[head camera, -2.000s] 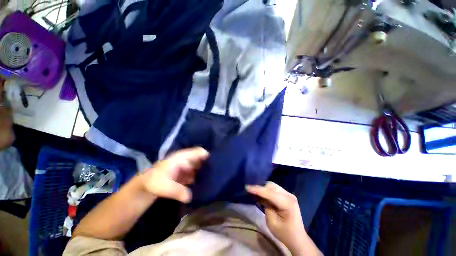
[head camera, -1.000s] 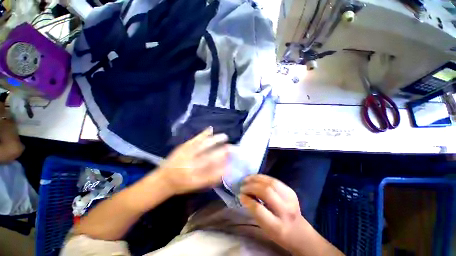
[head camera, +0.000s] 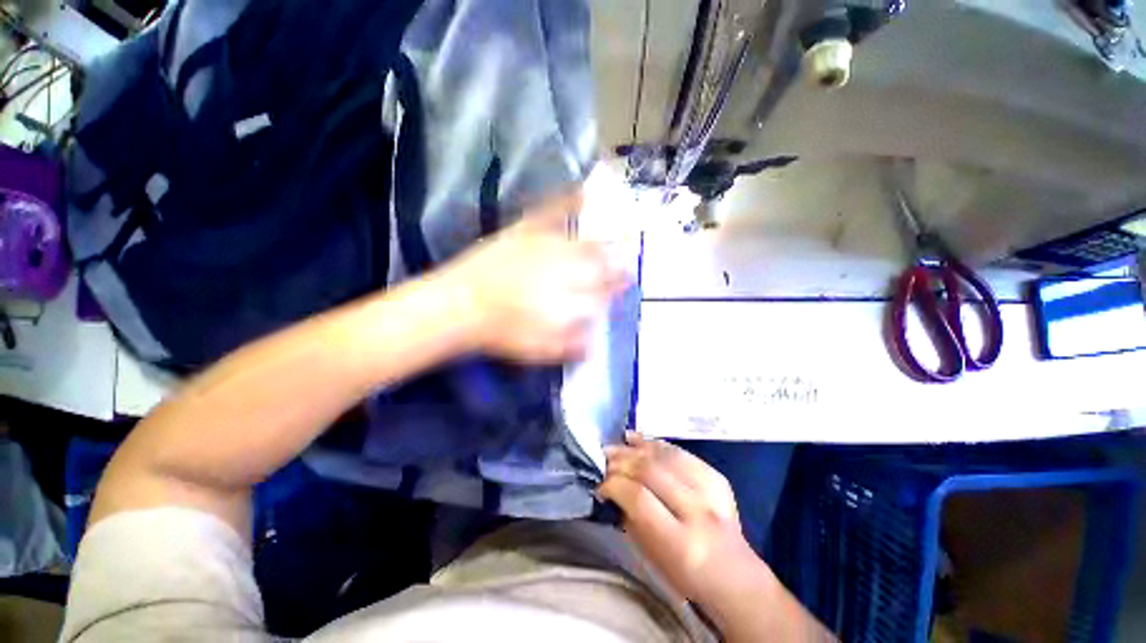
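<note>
A navy and grey garment (head camera: 270, 189) lies left of the needle area and hangs over the table's front edge. My left hand (head camera: 540, 289) is blurred and lies over the grey fabric near the garment's right edge; its fingertips are unclear, so I cannot tell whether it grips. My right hand (head camera: 666, 509) pinches the lower right corner of the garment at the table's front edge. The presser foot area (head camera: 685, 201) of the white sewing machine (head camera: 1005, 138) is just beyond my left hand; the needle tip is too bright to make out.
Scissors with dark red handles (head camera: 943, 320) lie right of the needle. A phone-like device (head camera: 1091, 314) lies at the right, with a dark keypad device behind it. A purple round-faced device (head camera: 32, 239) is at the left. Blue crates (head camera: 936, 553) stand below the table.
My left hand has moved up and right towards the needle area, over the garment's edge. My right hand stays at the lower corner. The view has shifted, and the garment appears further left.
</note>
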